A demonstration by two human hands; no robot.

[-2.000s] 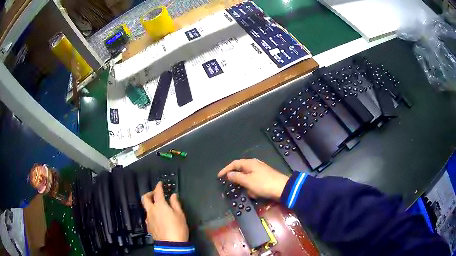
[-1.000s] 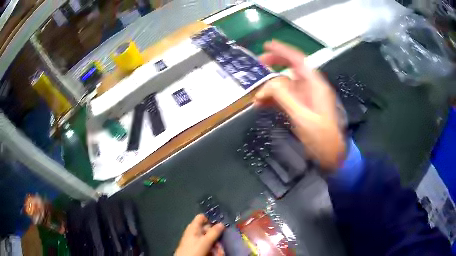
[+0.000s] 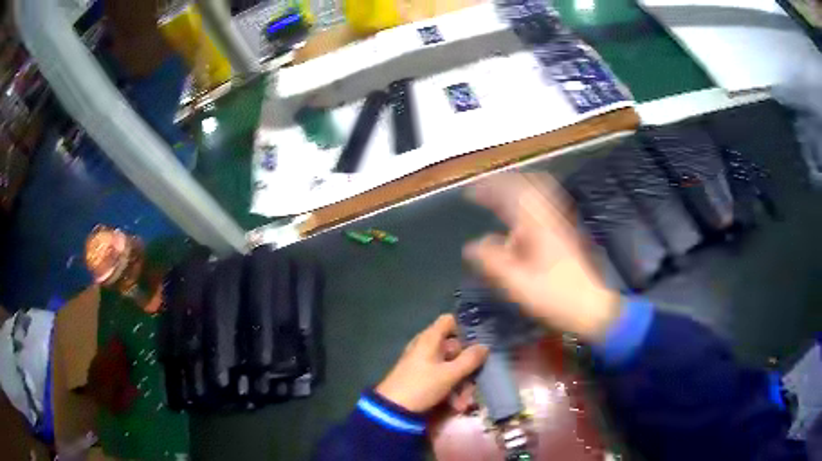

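A black remote control (image 3: 497,383) lies over the red-brown board (image 3: 559,405), its button end pointing away from me and its plain end at a small yellowish metal contact piece. My left hand (image 3: 433,362) holds the remote's left side between thumb and fingers. My right hand (image 3: 538,252) is raised above and right of the remote, blurred, with fingers apart and nothing seen in it. It partly hides the remote's button end and the right stack of remotes (image 3: 667,203).
A row of black remotes (image 3: 243,329) stands packed at the left. Green batteries (image 3: 371,237) lie on the dark mat. Two black bars (image 3: 404,117) rest on the printed sheet (image 3: 315,185), with the wooden board (image 3: 397,194) along its near edge. A clear plastic bag (image 3: 804,112) is far right.
The camera view has shifted. My right hand has moved from over the right stack towards the fixture. My left hand still holds a remote, now with its plain end over the red-brown board.
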